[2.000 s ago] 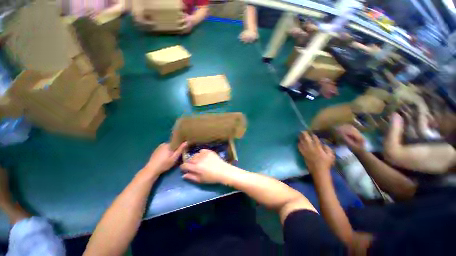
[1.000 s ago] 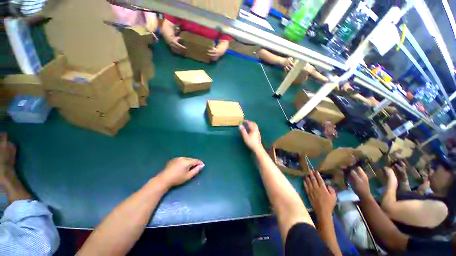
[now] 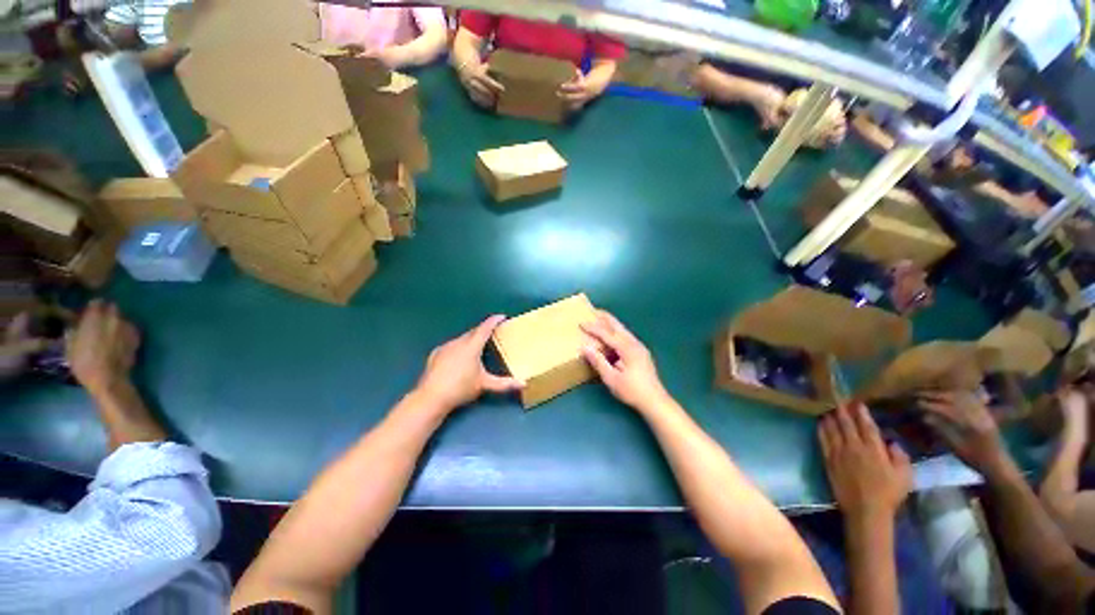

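A closed small brown carton (image 3: 550,347) is on or just over the green bench in front of me, slightly tilted in the view. My left hand (image 3: 464,366) grips its left side, with the thumb at the front corner. My right hand (image 3: 624,358) holds its right side, fingers on the top edge. The carton's underside is hidden. A second closed carton (image 3: 521,169) lies farther back on the bench.
Stacked open cartons (image 3: 279,222) stand at left beside a translucent pale-blue container (image 3: 167,251). An open carton with dark contents (image 3: 775,368) lies at right, near another person's hand (image 3: 863,459). Pale shelf legs (image 3: 855,207) stand behind it. Other people's arms are on both sides.
The open carton I had my hands in moved to the right side. My hands came together on the nearer closed carton, which is now closer to me.
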